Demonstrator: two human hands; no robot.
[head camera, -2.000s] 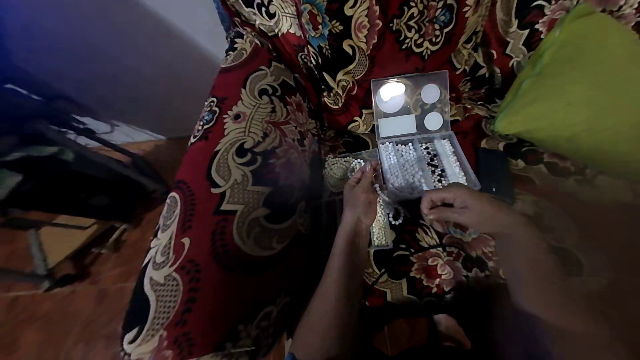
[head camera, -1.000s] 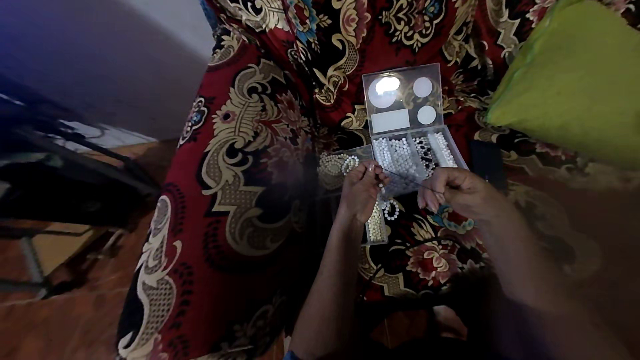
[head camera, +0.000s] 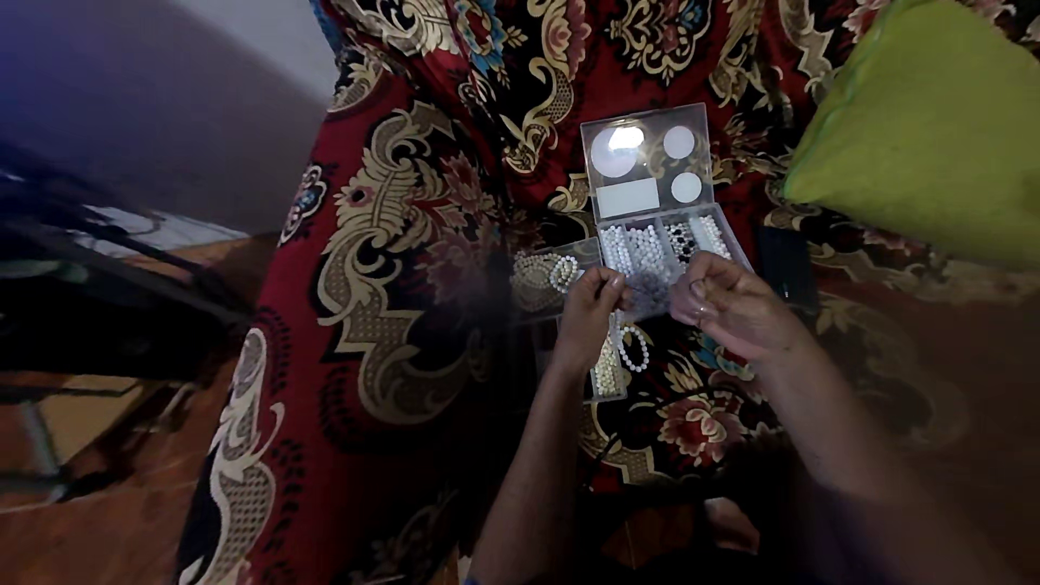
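Fingertips pinched together, my left hand (head camera: 597, 305) is over the near left edge of a clear plastic bead box (head camera: 735, 236). My right hand (head camera: 727, 305) is at the box's near right side with its fingers curled; whatever thin thing may be between its fingers is too small to tell. White and dark beads fill the compartments, and the lid (head camera: 646, 162) stands raised behind them. A white bead bracelet (head camera: 634, 349) hangs or lies just below my left hand. Left of it, a second clear case (head camera: 581, 248) holds cream beads and a coiled bead strand (head camera: 564, 274).
A green cushion (head camera: 926, 130) lies at the upper right. A dark flat object (head camera: 786, 264) rests right of the bead box. Red and black patterned fabric (head camera: 422, 211) covers the seat. Dark metal framing (head camera: 122, 276) stands at the far left.
My right hand was close to the box front, then farther right with a thin line seemingly stretched between both hands; now it is nearer my left hand again.
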